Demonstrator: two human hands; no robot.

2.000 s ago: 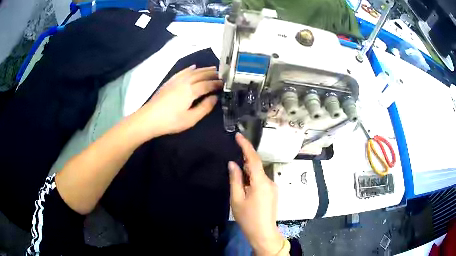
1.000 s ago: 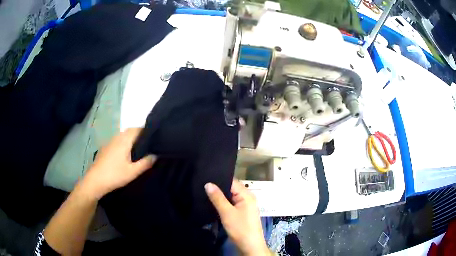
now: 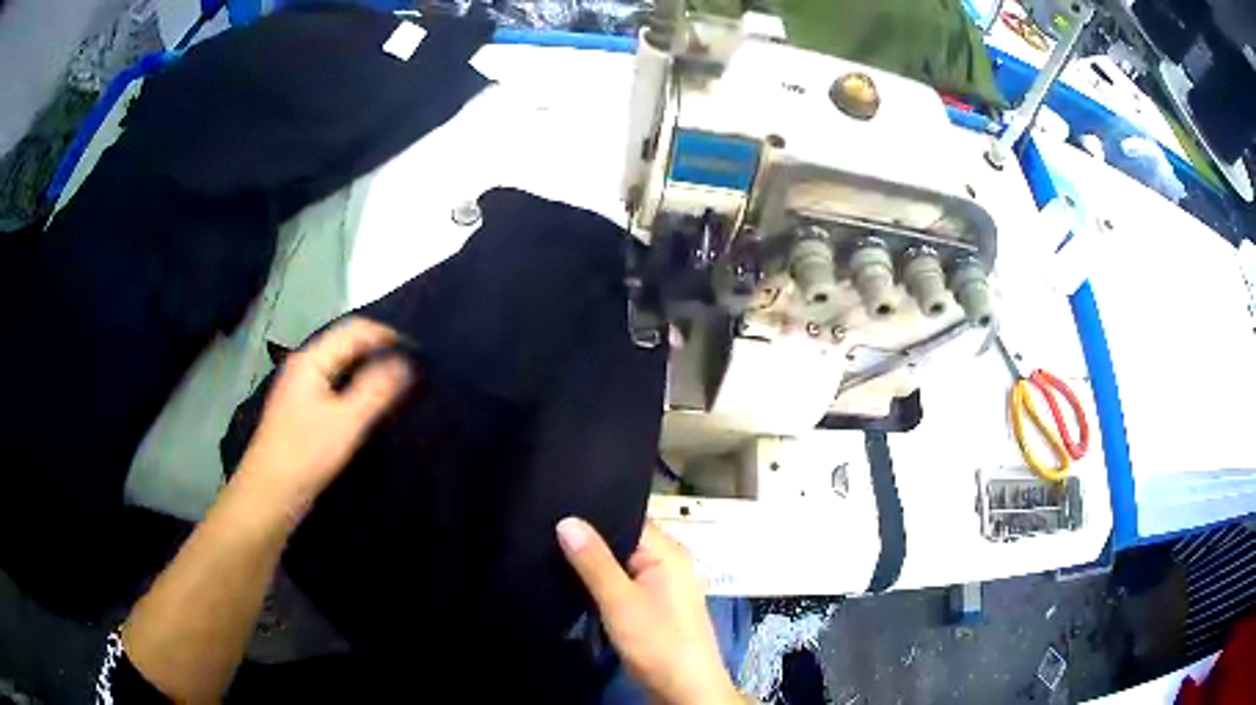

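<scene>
A black garment piece [image 3: 537, 358] lies left of the overlock machine [image 3: 827, 152] and hangs over the table's front edge. Its right edge runs up to the presser foot area [image 3: 645, 310]. My left hand [image 3: 320, 411] grips a fold of the black fabric between thumb and fingers on its left side. My right hand [image 3: 647, 599] holds the fabric's right edge near the front of the table, thumb on top and the fingers partly hidden beneath.
A black garment pile [image 3: 262, 124] with a white label covers the far left, over pale green cloth [image 3: 296, 310]. Right of the machine lie scissors [image 3: 1050, 420], a small clear case [image 3: 1030, 504] and a dark strip [image 3: 886, 510]. Green fabric [image 3: 882, 35] lies behind.
Both hands have moved from beside the needle area toward the front. In the last second my left hand has shifted slightly left, and the fabric has spread wider to the left.
</scene>
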